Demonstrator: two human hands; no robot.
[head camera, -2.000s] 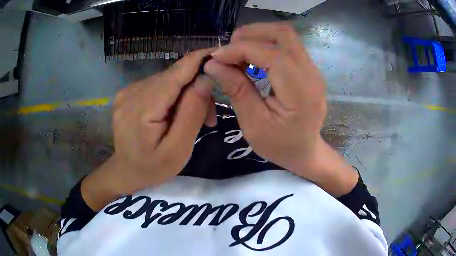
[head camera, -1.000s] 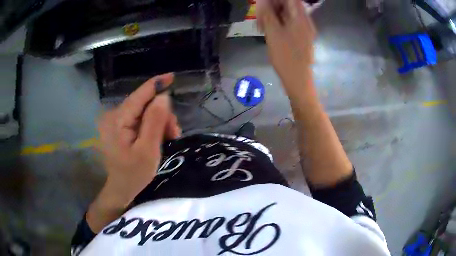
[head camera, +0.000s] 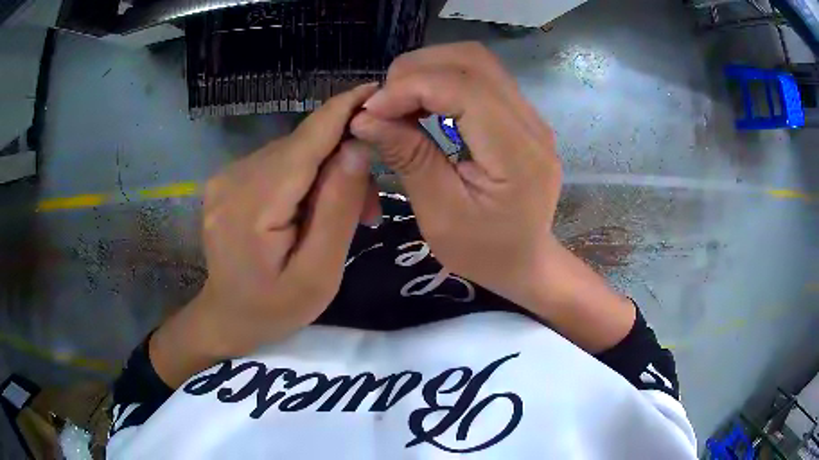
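My left hand (head camera: 278, 216) and my right hand (head camera: 476, 171) are raised in front of my chest with their fingertips together. The thumb and forefinger of each hand are pinched. Whatever lies between the fingertips is too small and covered to make out. A blue reel (head camera: 451, 133) on the floor shows in part through the gap between the right thumb and forefinger. The rest of it is hidden by the right hand.
A dark feeder bank (head camera: 296, 67) with a row of narrow slots stands ahead, beyond my hands. A blue stool (head camera: 765, 97) is on the floor at the far right. An open brown box (head camera: 40, 431) with pale waste is at the lower left. A yellow line (head camera: 117, 197) crosses the floor.
One second ago my hands were apart, the right stretched forward to a red and white item. Now the right hand is back and the fingertips meet. The view has shifted to show the feeder bank.
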